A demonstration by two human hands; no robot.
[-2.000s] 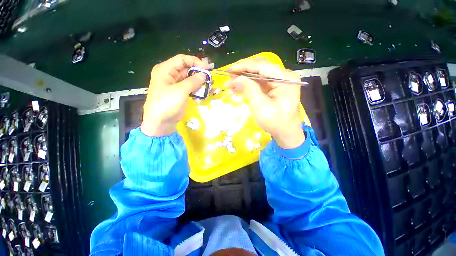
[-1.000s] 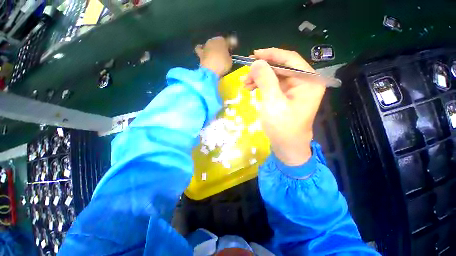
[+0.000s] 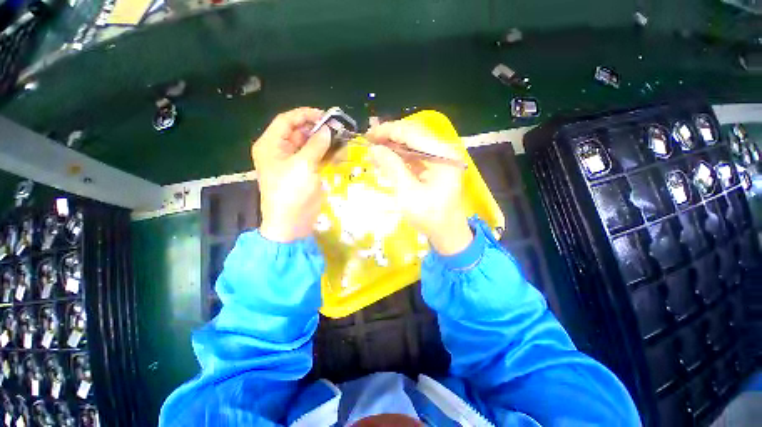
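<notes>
My left hand (image 3: 288, 171) holds a small silver-rimmed watch housing (image 3: 336, 121), tilted, above the upper left of the yellow tray (image 3: 355, 302). My right hand (image 3: 426, 185) holds thin metal tweezers (image 3: 418, 153). The tweezers point left and their tip is at the housing's lower right edge. Whether the tip grips a part is too small to tell. Small white parts (image 3: 368, 218) lie scattered in the yellow tray, partly washed out by glare. The yellow tray rests on a black blister tray (image 3: 368, 338).
The green belt (image 3: 276, 50) ahead carries several scattered units, one at the right (image 3: 525, 107). A right tray stack (image 3: 660, 292) has units in some top pockets. A left tray stack (image 3: 113, 283) holds many units with white tabs. A pale metal rail (image 3: 75, 154) runs along the belt.
My left hand has come back from the belt and now holds a housing over the tray. My right hand has moved left and lower, bringing the tweezers to it. The camera view has shifted.
</notes>
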